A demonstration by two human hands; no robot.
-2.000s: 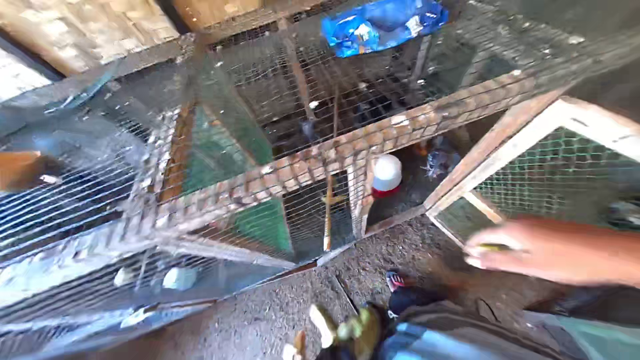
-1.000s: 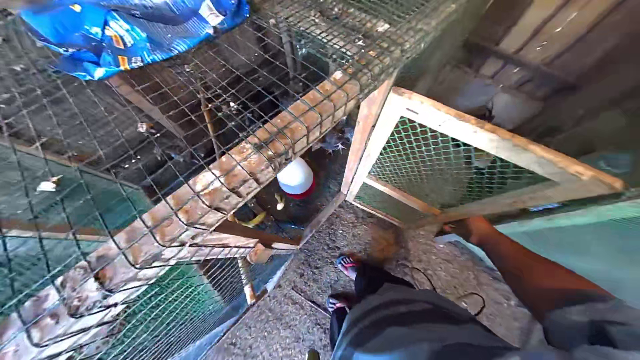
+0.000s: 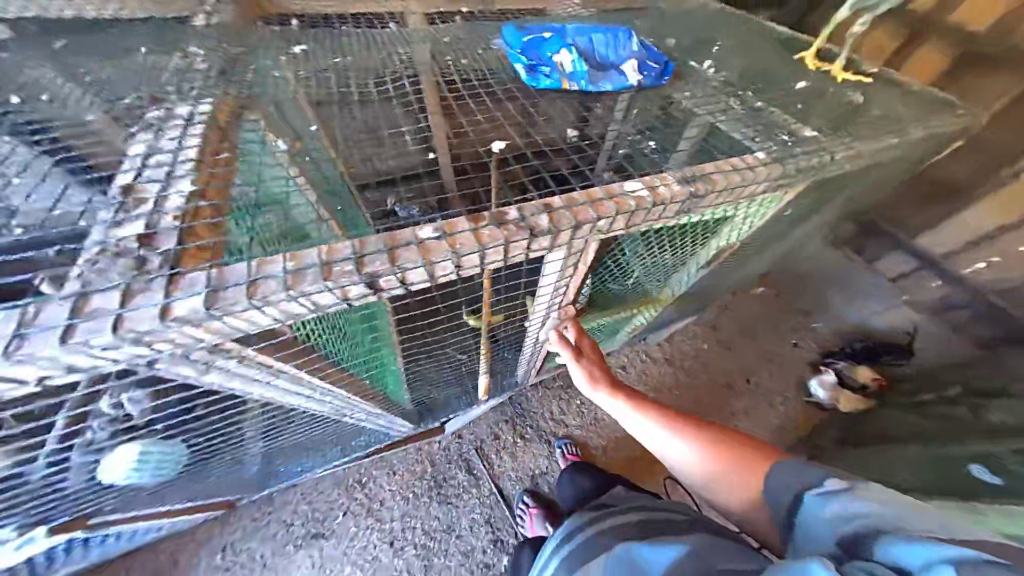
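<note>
My right hand (image 3: 574,344) reaches forward from the right to the edge of the wood-framed mesh door (image 3: 668,272) of a wire coop. Its fingers touch the wood beside the white upright post (image 3: 548,304), and whether they grip it I cannot tell. The door lies against the coop front, right of that post. My left hand is out of view. A wooden stick (image 3: 486,336) stands behind the wire mesh, left of the post.
A blue plastic bag (image 3: 588,58) lies on the wire top, with a bird's yellow feet (image 3: 836,68) at its right. Several small birds (image 3: 848,384) are on the ground at right. Below are sandaled feet (image 3: 538,512). A whitish round object (image 3: 142,462) sits behind mesh at left.
The mesh door stood open at the right and now lies against the coop front. My right hand has moved from the door's lower edge to its edge by the post. The view has swung.
</note>
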